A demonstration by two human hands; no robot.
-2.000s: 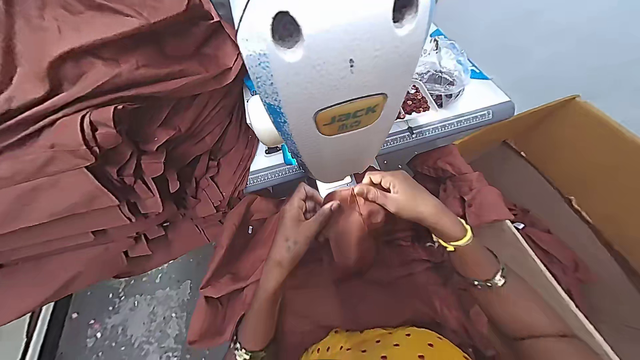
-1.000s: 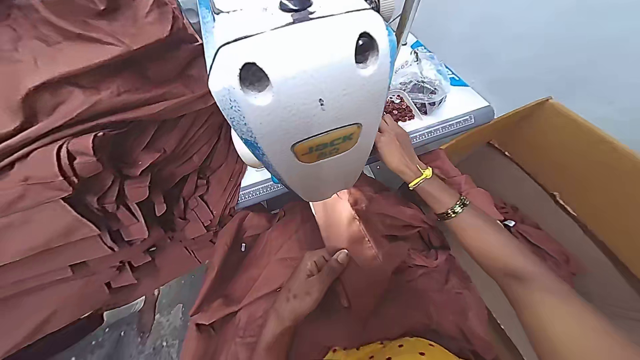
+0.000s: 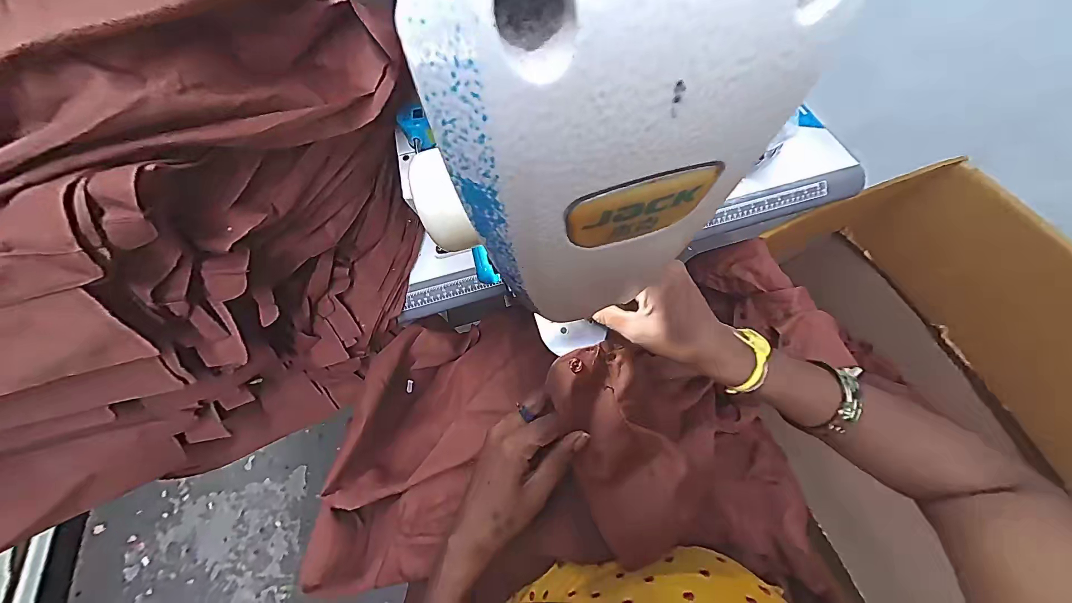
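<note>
A white Jack sewing machine head [image 3: 620, 151] stands in front of me, with a reddish-brown cloth garment [image 3: 653, 435] spread below it and over my lap. A small round button [image 3: 575, 365] shows on the cloth just below the machine's white lower part [image 3: 569, 333]. My left hand [image 3: 528, 461], with a ring on one finger, pinches the cloth below the button between thumb and fingers. My right hand [image 3: 662, 322] is at the right of the machine's lower end, its fingers bent at the working area; what its fingertips hold is hidden.
A large pile of reddish-brown cloth pieces [image 3: 209, 251] lies at the left. A cardboard box [image 3: 946, 251] with more cloth at its edge stands at the right. The machine bed's edge bears a ruler strip [image 3: 770, 203]. Scraps lie on the floor [image 3: 226, 519] at lower left.
My right hand has moved from beside the tray of small reddish pieces back to the machine's lower end. My left hand stays on the cloth. The view has shifted closer to the machine.
</note>
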